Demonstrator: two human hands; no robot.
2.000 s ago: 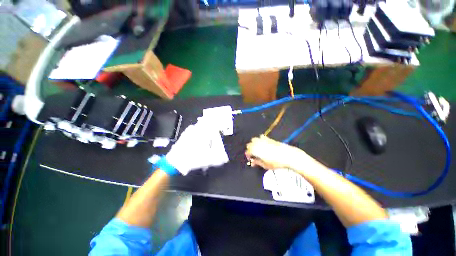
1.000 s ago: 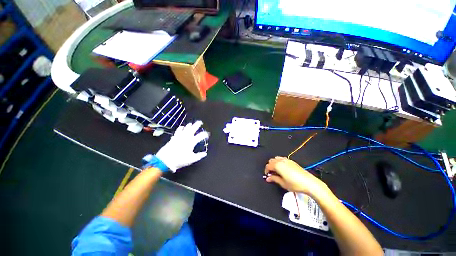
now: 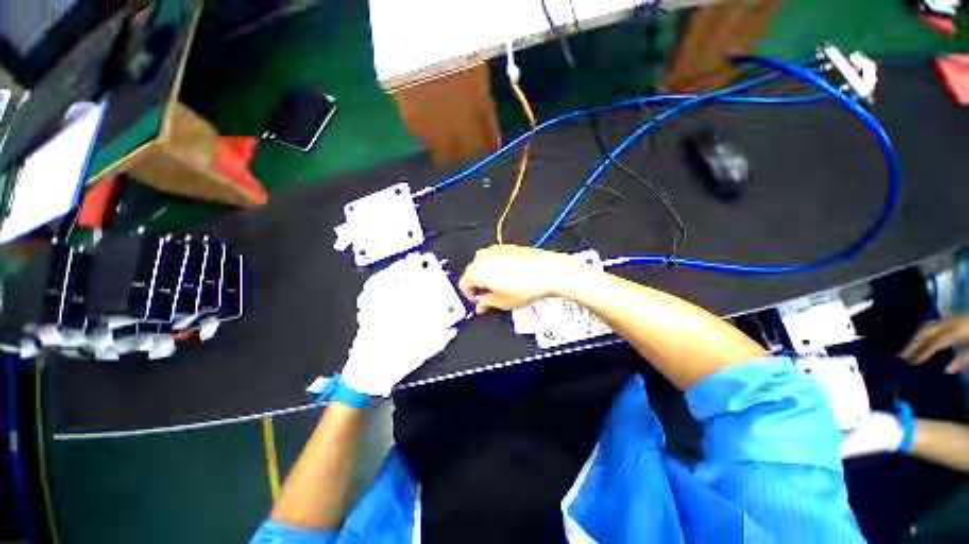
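Observation:
My left hand (image 3: 395,332), in a white glove, holds a white square unit (image 3: 438,285) on the black bench. My bare right hand (image 3: 508,281) pinches something small at that unit's right edge; the fingers hide it, and an orange lead (image 3: 519,181) runs down to the hand. A second white unit (image 3: 385,224) lies behind, with a blue cable (image 3: 483,165) at its right corner. A third white unit (image 3: 563,319) lies partly under my right forearm, with a blue cable at its upper right.
Stacked black units (image 3: 149,282) stand at left. A black mouse (image 3: 718,162) lies inside the blue cable loop. A white-topped riser (image 3: 446,43) stands behind. At lower right, another person's gloved hand (image 3: 873,434) and bare hand (image 3: 940,338) are near white units (image 3: 818,322).
The view has shifted. My left hand has moved from the stack side to beside the middle of the bench with a white unit. My right hand has come to that unit's edge.

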